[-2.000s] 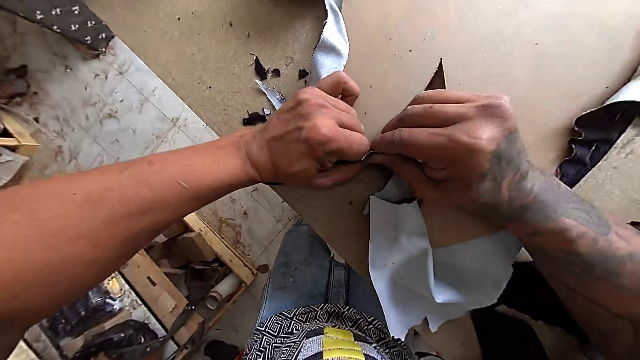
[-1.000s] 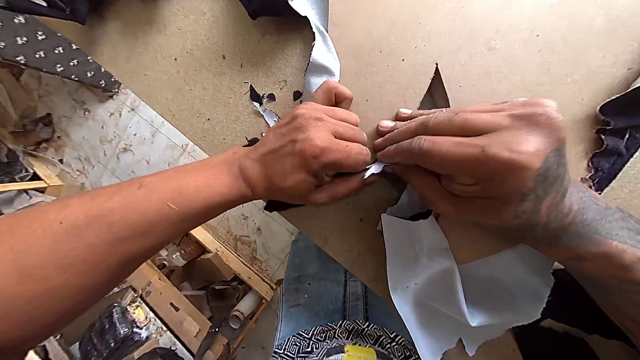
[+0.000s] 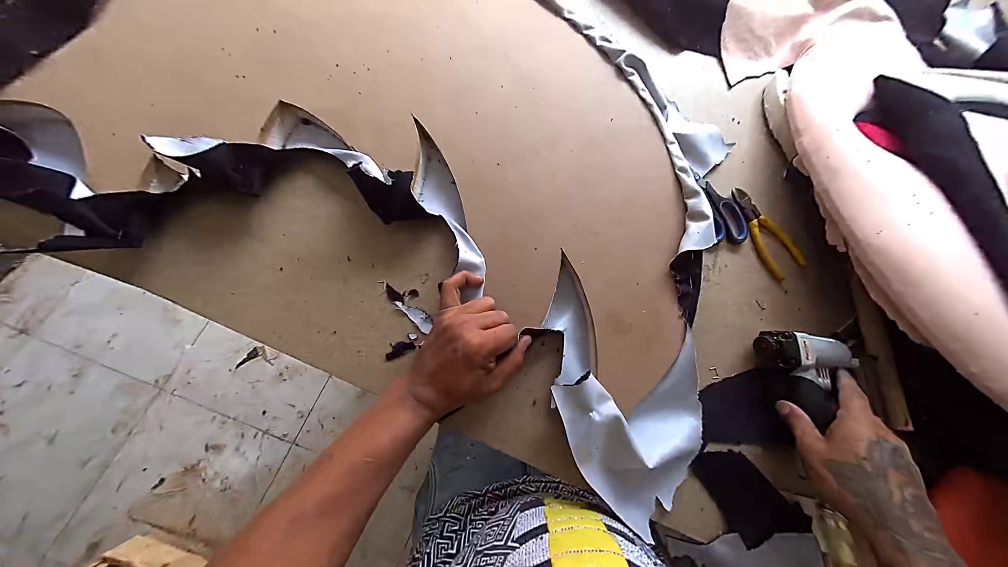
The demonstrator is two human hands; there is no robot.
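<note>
My left hand (image 3: 468,346) presses and pinches the fabric edging at the near rim of a large curved tan board (image 3: 535,197). White-backed dark fabric (image 3: 465,244) runs in folds along the board's inner edge, with pointed flaps standing up. Just right of my left hand, a pointed flap (image 3: 579,315) rises, and a loose pale piece (image 3: 618,441) hangs below it. At the right, my right hand (image 3: 835,425) reaches round a pneumatic staple gun (image 3: 811,354) lying on the worktable; whether its fingers are closed on the grip is partly hidden.
Yellow-handled cutting pliers (image 3: 764,232) and blue-handled scissors (image 3: 726,216) lie beyond the board's right edge. A pink-white padded piece (image 3: 890,197) occupies the far right. Dark fabric scraps (image 3: 748,496) lie near my right arm; small scraps (image 3: 402,346) sit left of my left hand.
My right hand has left the fabric beside my left hand and moved right to the staple gun. My left hand stays at the edging. The view has swung to the right.
</note>
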